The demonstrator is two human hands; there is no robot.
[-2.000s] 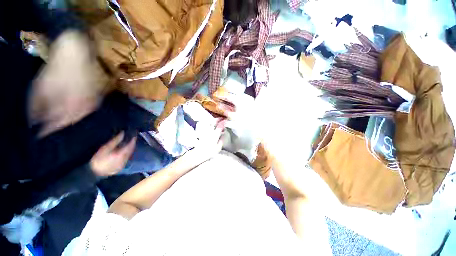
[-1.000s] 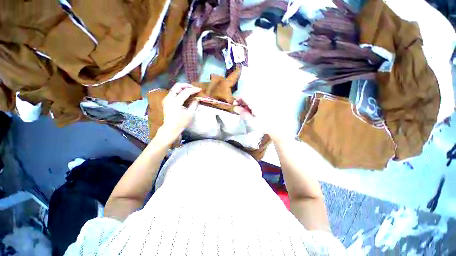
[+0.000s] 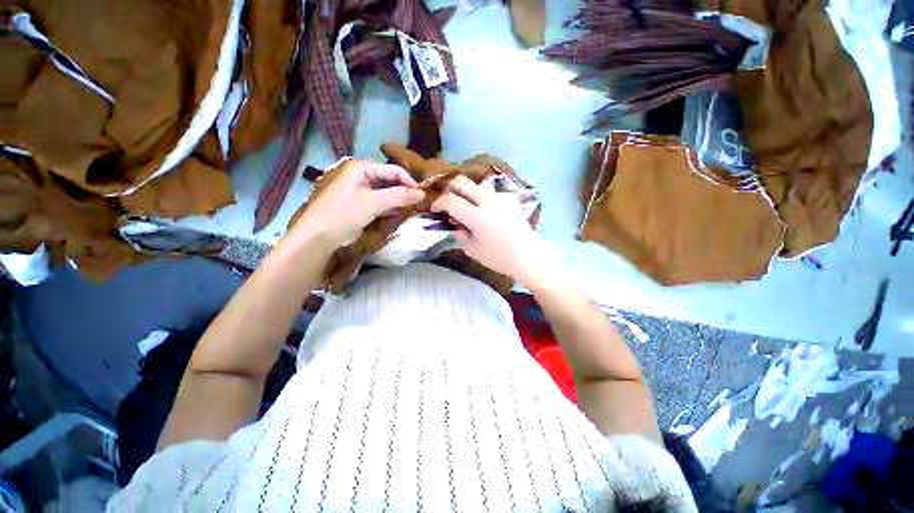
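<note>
A brown garment piece [image 3: 351, 263] with a white layer [image 3: 409, 240] is bunched at my waist, at the table's front edge. My left hand [image 3: 363, 200] pinches it from the left, near its upper middle. My right hand [image 3: 483, 222] grips it just to the right, fingers bent over the cloth. The two hands are close together, with a narrow fold of brown cloth between their fingertips. I cannot tell whether a small tool is hidden in the right hand.
A large brown garment pile [image 3: 130, 90] lies left. Plaid strips [image 3: 326, 80] with white labels [image 3: 425, 64] hang near the middle; more plaid strips [image 3: 651, 50] lie right. Stacked brown panels [image 3: 681, 215] and a black tool [image 3: 874, 316] are on the right. A red container [image 3: 553, 363] is below the edge.
The other person's dark-sleeved arms at left are gone. My hands have come closer together on the brown piece, which is now more bunched. The bright white cloth near the middle is no longer seen.
</note>
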